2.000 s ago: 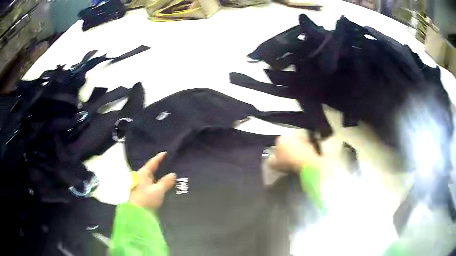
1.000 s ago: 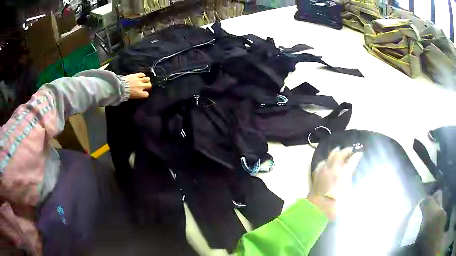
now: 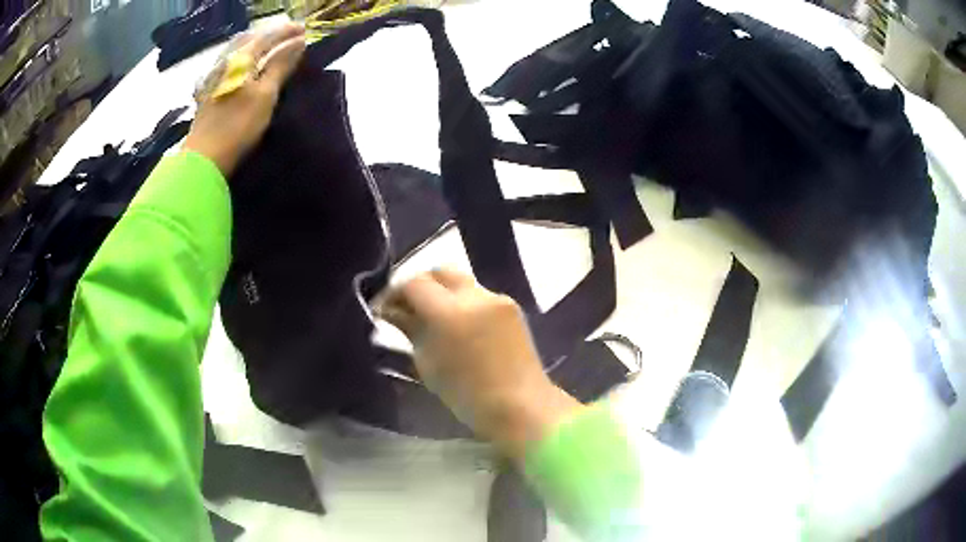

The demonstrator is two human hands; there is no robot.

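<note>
A black crescent sling bag (image 3: 302, 233) with a small pale logo stands tilted in front of me. Its pale zipper line (image 3: 365, 175) curves down its right side. My left hand (image 3: 238, 95), with yellow tape on it, grips the bag's upper end. My right hand (image 3: 466, 339) is blurred, its fingers pinched together at the zipper edge; the puller is hidden. A black webbing strap (image 3: 466, 138) loops from the bag's top down behind my right hand. A silver ring (image 3: 625, 355) lies on strap webbing right of that hand.
Piles of black bags lie at the right (image 3: 773, 138) and left (image 3: 64, 244) of the white table (image 3: 397, 74). Loose black strap ends (image 3: 731, 318) lie to the right and at the lower left. A cylindrical object (image 3: 694, 408) is near the glare at lower right.
The view has swung back from the left pile and the other person. The bag is now raised, with my left hand at its upper end and my right hand at its zipper.
</note>
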